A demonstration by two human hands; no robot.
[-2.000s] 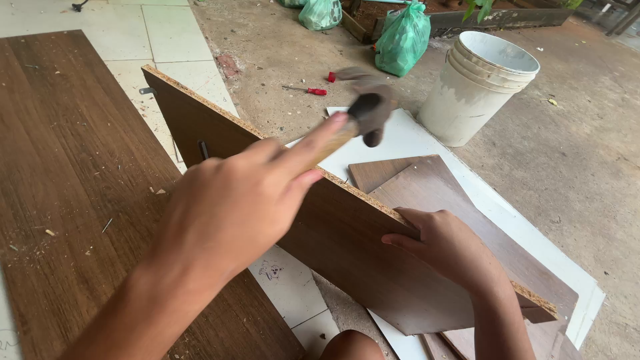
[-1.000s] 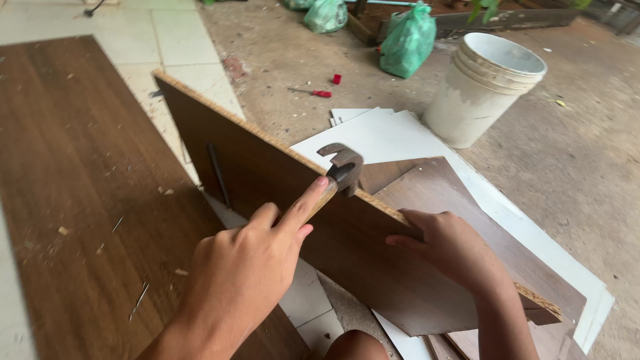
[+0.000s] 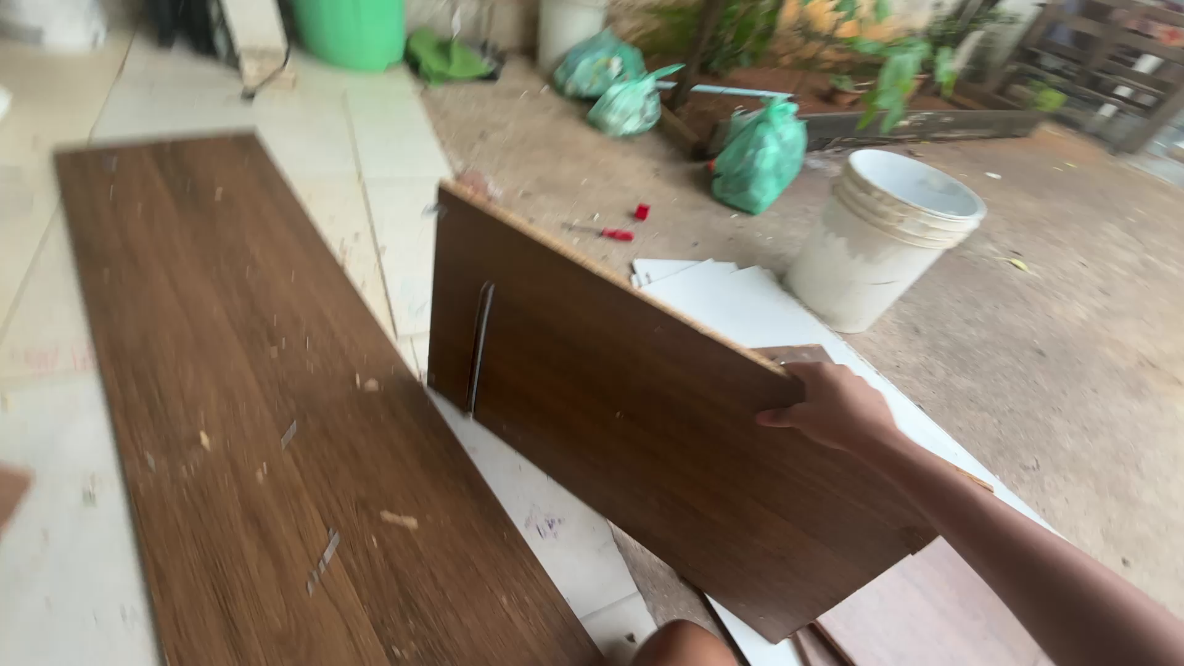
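Observation:
My right hand [image 3: 832,402] grips the upper edge of a dark brown wood-grain particleboard panel [image 3: 629,398], which stands on edge, leaning. A dark, narrow handle or strip [image 3: 481,350] runs across that panel's left part. Left of it, a long brown wood-grain board [image 3: 240,398] lies flat on the tiles, with wood chips and what look like small metal pieces on it. Of my left hand nothing certain shows; a blurred skin-coloured patch sits at the left edge. The claw hammer is out of sight.
White panels [image 3: 731,301] and brown boards [image 3: 934,601] lie beneath and beyond the held panel. A red-handled screwdriver [image 3: 615,235] and a small red piece [image 3: 641,212] lie on the concrete. Further back stand a white plastic bucket [image 3: 832,250], green bags [image 3: 760,157] and a green bin [image 3: 351,32].
My left hand and the claw hammer, over the panel's upper edge a second ago, have left that spot. My right hand still grips the edge. The view has swung left and up.

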